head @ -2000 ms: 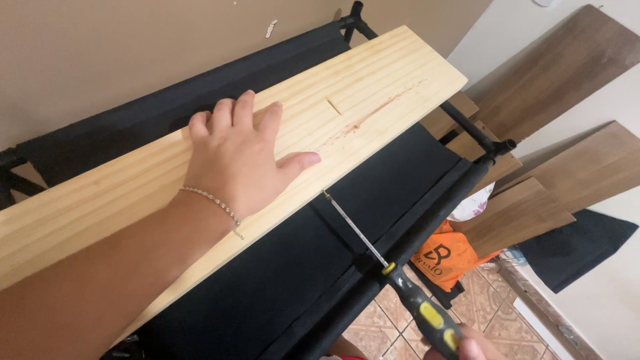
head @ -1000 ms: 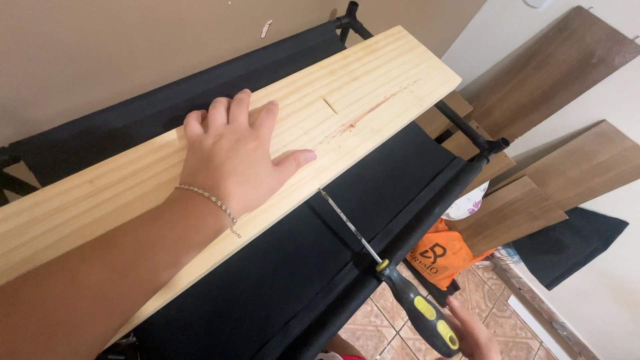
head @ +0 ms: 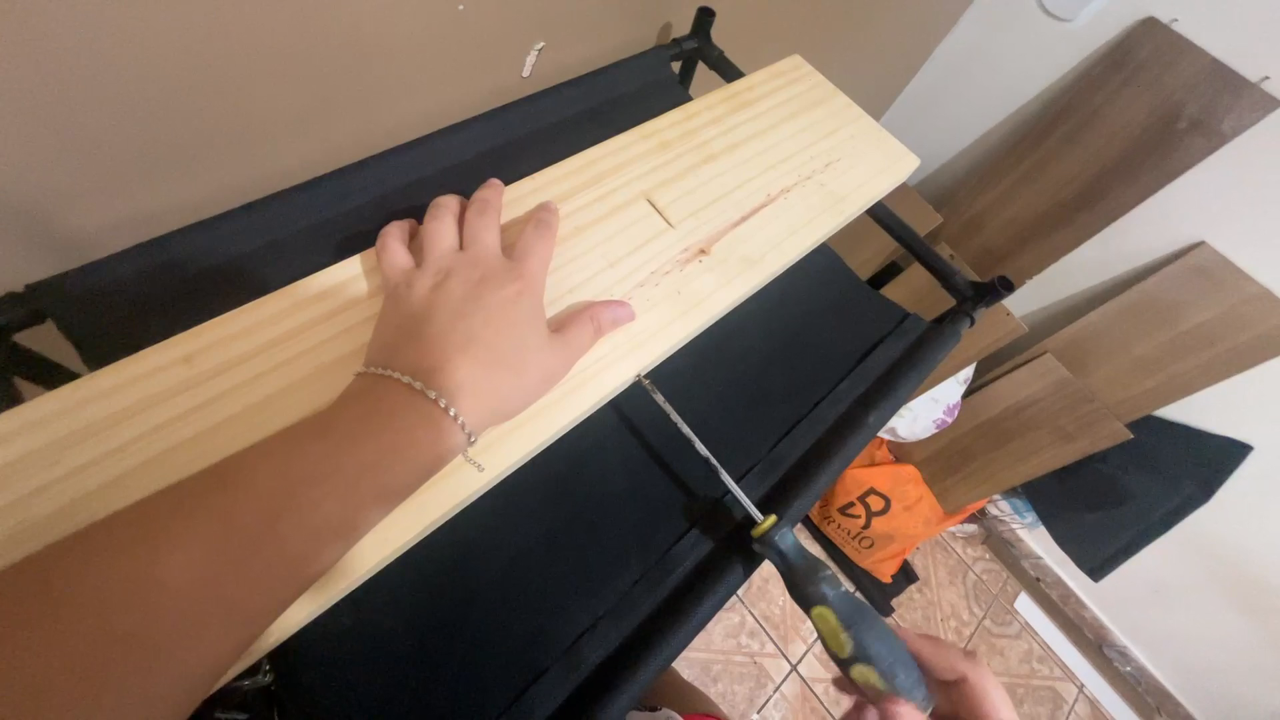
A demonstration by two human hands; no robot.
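Note:
A pale wooden board with a short dark slit and a reddish streak lies across a rack of black fabric and tubes. My left hand, fingers spread and a chain bracelet at its wrist, rests flat on the board's upper face. At the lower right my right hand holds the grey and yellow handle of a screwdriver. The metal shaft points up and left, and its tip meets the board's near long edge, just below my left thumb. Whether the tip sits in a screw or a hole cannot be told.
Brown wooden panels lean against the white wall at the right. Below them are an orange bag bearing writing and a dark cloth or sheet. Black tube joints stick out at the rack's corners. Tiled floor shows beneath.
The fingers of my right hand have shifted around the screwdriver's handle. My left hand stays on the board, and the screwdriver's tip remains at the board's edge.

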